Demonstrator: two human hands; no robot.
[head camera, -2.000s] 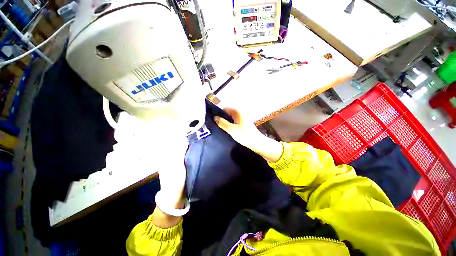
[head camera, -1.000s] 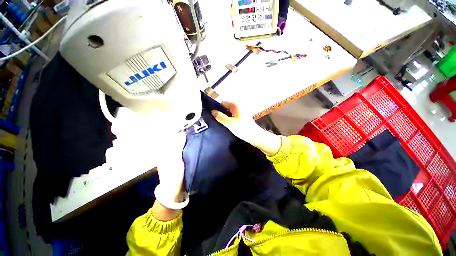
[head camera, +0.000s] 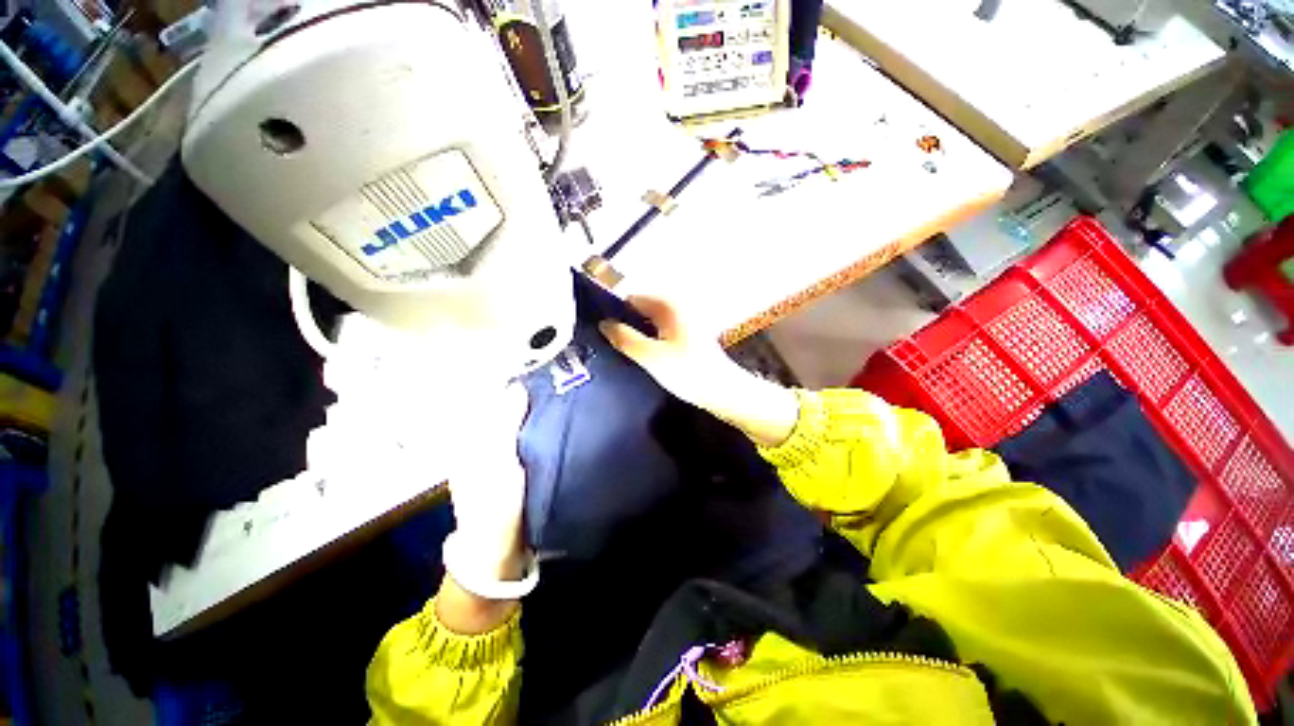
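A navy-black garment piece (head camera: 610, 454) lies under the front of the white sewing machine head (head camera: 412, 213) with the blue JUKI badge and hangs over the lap. The small metal work clamp (head camera: 569, 373) shows below the head. My right hand (head camera: 663, 345) holds the garment's upper right edge, thumb and fingers on the cloth. My left hand (head camera: 487, 461) is at the garment's left side below the head; its fingers are lost in lamp glare, so their hold cannot be made out. The needle is hidden.
A dark strip (head camera: 660, 206) is taped on the table (head camera: 852, 234), with snips (head camera: 833, 170) nearby. A control panel (head camera: 722, 54) stands behind. A red crate (head camera: 979, 341) with dark cloth (head camera: 1104, 461) is at the right. A black cloth pile (head camera: 206, 369) hangs at the left.
The camera view has shifted slightly. Both hands stay almost in the same place on the cloth, and the garment has barely moved.
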